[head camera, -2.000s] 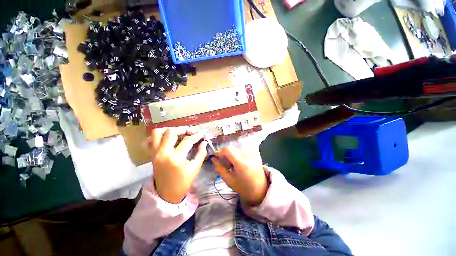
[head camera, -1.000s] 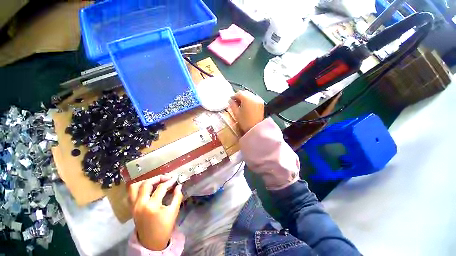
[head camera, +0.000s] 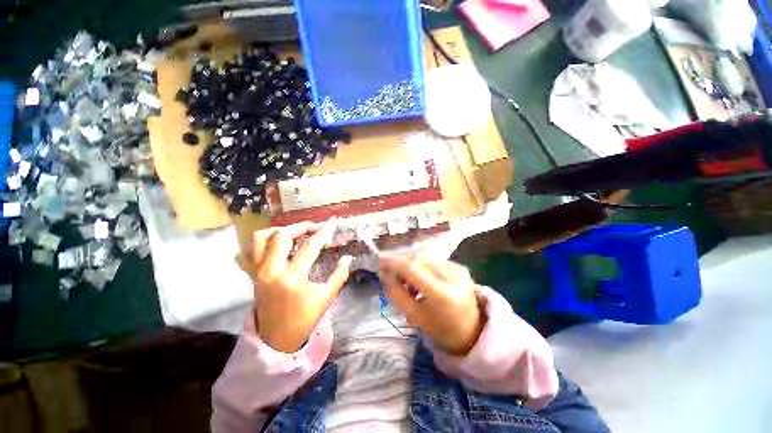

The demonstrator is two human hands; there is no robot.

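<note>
The reddish-brown jig (head camera: 364, 203) with pale metal strips lies on the cardboard in front of me. Small silver pieces (head camera: 398, 226) sit in a row along its near edge. My left hand (head camera: 292, 292) is at the jig's left near edge with fingertips on it; whether it grips a part is hidden. My right hand (head camera: 432, 296) is just right of it and holds a slim metal hand tool (head camera: 369, 243) like a pen, its tip at the row. The small parts under the fingers are blurred.
A heap of silver plates (head camera: 85, 178) lies left, black parts (head camera: 258, 118) on cardboard behind the jig. A blue tray (head camera: 364, 59) with screws and a white disc (head camera: 457, 100) are behind. The black-and-red screwdriver (head camera: 660, 159) hangs right, above a blue stool (head camera: 673, 275).
A second ago my right hand was by the white disc; now it is at the jig's near edge with the thin tool. The view has shifted.
</note>
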